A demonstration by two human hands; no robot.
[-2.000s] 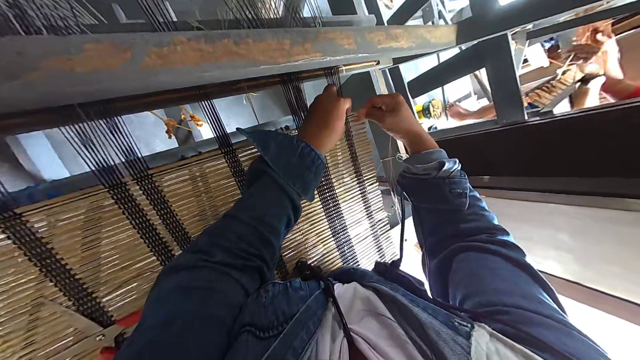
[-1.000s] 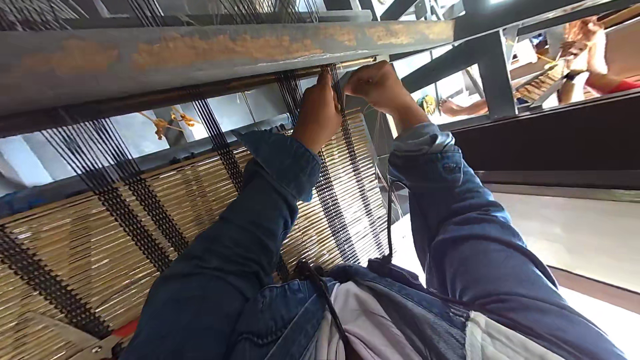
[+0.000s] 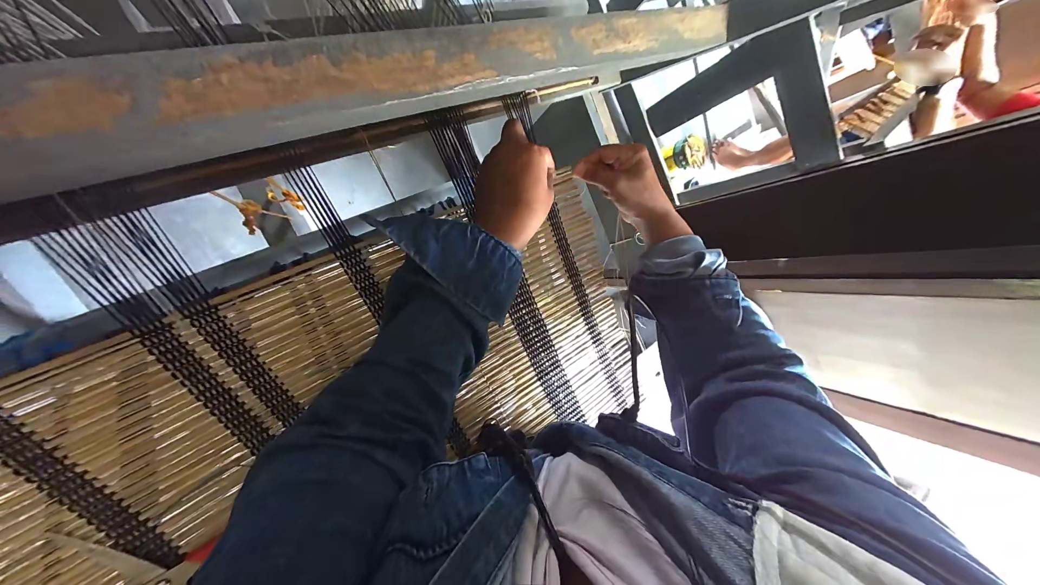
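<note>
On a wooden loom, a mat woven of thin natural slats (image 3: 301,325) slopes below a long grey beam (image 3: 341,77) with worn paint. Groups of black warp threads (image 3: 321,207) run from the mat up to a dark rod (image 3: 244,158) under the beam. My left hand (image 3: 516,187) is at the rightmost thread group, its fingers bent around or against the threads; its grip is partly hidden. Just to the right, my right hand (image 3: 621,183) has thumb and fingertips pinched together near the mat's upper right corner. Whether a thin thread lies between them cannot be told.
Grey loom uprights (image 3: 800,97) stand at the right beside a dark board (image 3: 877,207). Beyond them, another person's arms (image 3: 942,89) and a yellow object (image 3: 686,153) are visible. Dried yellow flowers (image 3: 252,213) hang behind the threads. A red-handled tool (image 3: 199,551) lies partly visible at lower left.
My right hand has come down and away from the threads and my left hand, which it was close to one second ago. My left hand stays by the rightmost threads.
</note>
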